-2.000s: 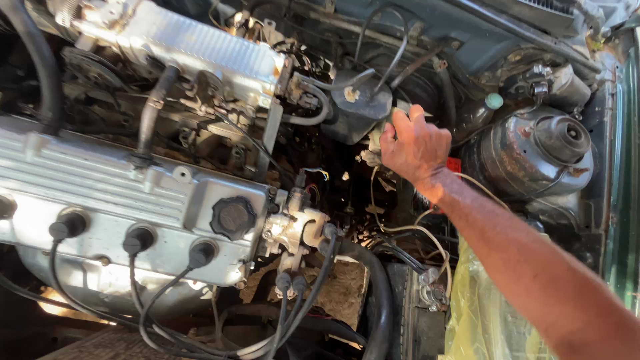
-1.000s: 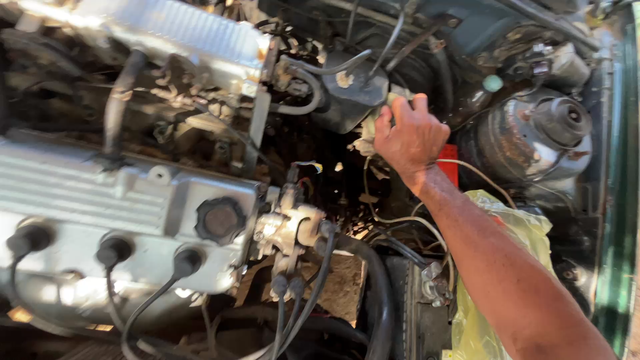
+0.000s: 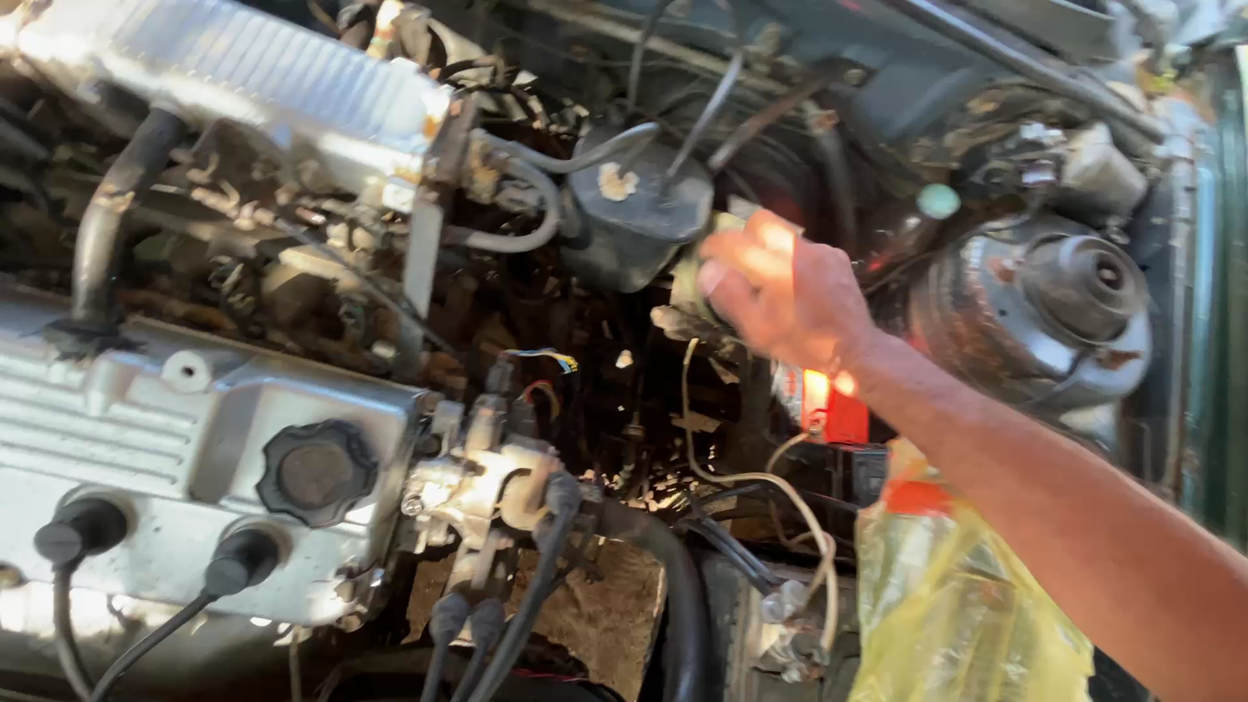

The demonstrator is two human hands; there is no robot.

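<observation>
My right hand (image 3: 795,288) reaches in from the lower right over the engine bay, fingers curled around a pale, grimy part (image 3: 717,258) just right of a black canister (image 3: 639,219) with hoses. The fingers are blurred and cover much of that part, so its kind is unclear. A tan wire (image 3: 746,478) runs below the hand. Under the wrist lies a red object (image 3: 840,409). The silver valve cover (image 3: 219,468) with its black oil filler cap (image 3: 317,473) and the distributor (image 3: 502,487) are to the left. My left hand is out of view.
A yellow plastic bag (image 3: 965,595) lies below my forearm. The rusty strut tower (image 3: 1033,312) stands at the right. Spark plug leads (image 3: 146,634) and a thick black hose (image 3: 678,585) cross the lower part. The ribbed intake plenum (image 3: 244,88) is at the upper left.
My right hand stays at the pale part beside the black canister, its fingers shifting slightly. The view has moved nearer to the engine.
</observation>
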